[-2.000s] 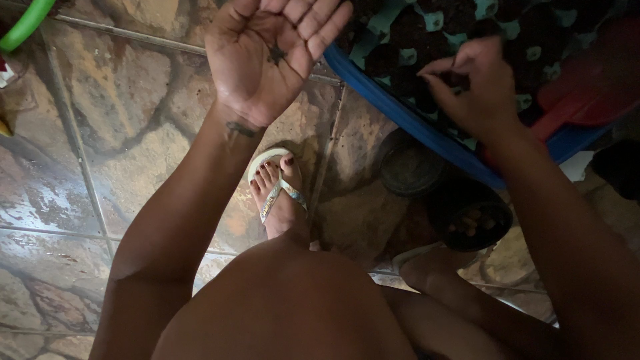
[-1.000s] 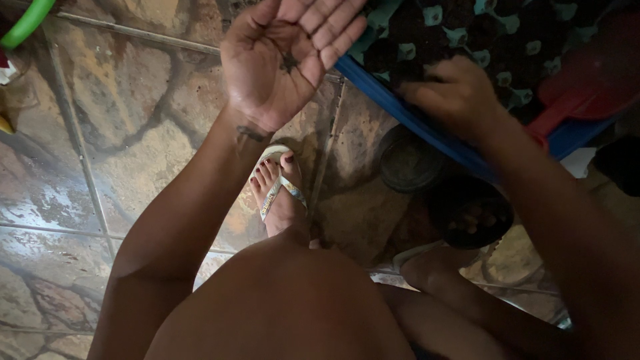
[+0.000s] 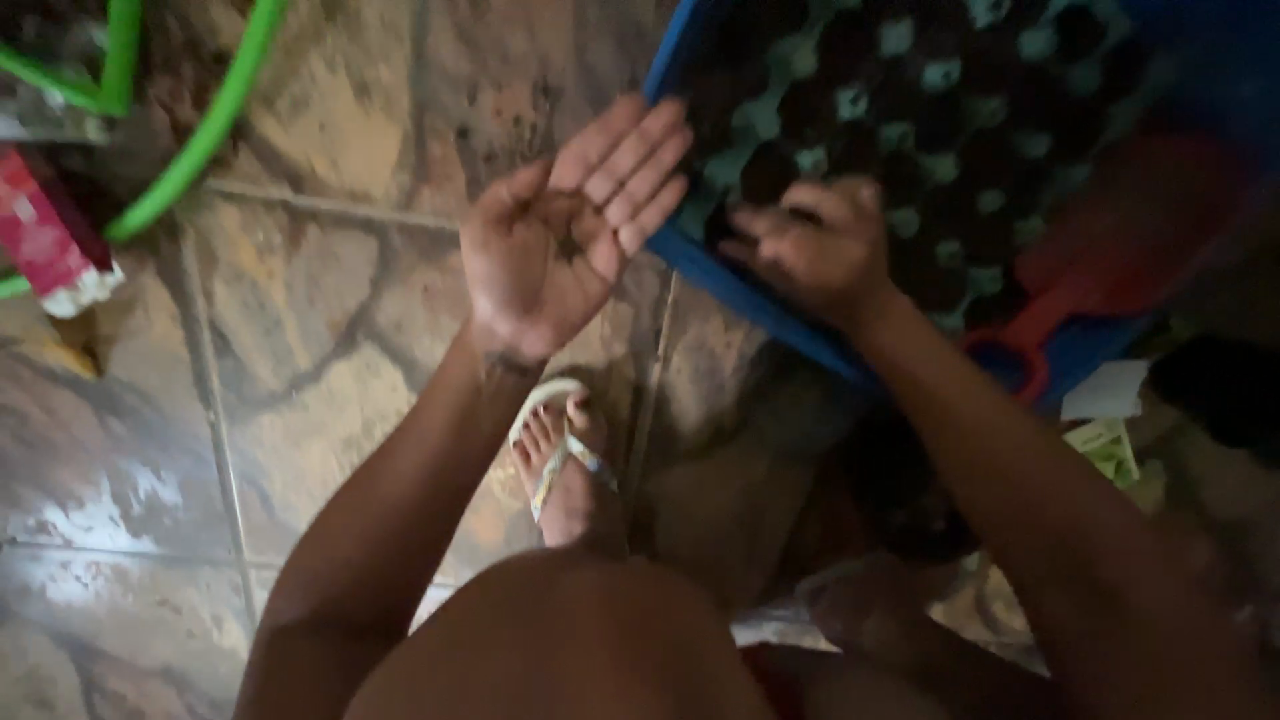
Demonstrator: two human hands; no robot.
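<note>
My left hand (image 3: pixel 550 240) is palm up beside the tray's left edge, with a few small dark bits (image 3: pixel 568 245) lying in its cupped palm. Over the near left corner of a blue plastic tray (image 3: pixel 740 290) is my right hand (image 3: pixel 815 240), blurred, its fingers bent; whether they pinch anything cannot be told. Beneath it, inside the tray, lies a greenish egg-carton-like seedling tray (image 3: pixel 940 75) with dark soil in its cells. A red plastic scoop (image 3: pixel 1110 260) rests at the tray's right side, its ring handle over the rim.
Black pots (image 3: pixel 910 500) stand in shadow below the tray. White paper (image 3: pixel 1105 390) and a green printed packet (image 3: pixel 1102 450) lie to the right. A green tube frame (image 3: pixel 215 140) and a red box (image 3: pixel 45 230) are at the left. My sandalled foot (image 3: pixel 565 470) is on the tiled floor.
The view has shifted somewhat, showing more of the green frame and red box. My right hand has stayed over the seedling tray with its fingers moving; my left palm remains upturned.
</note>
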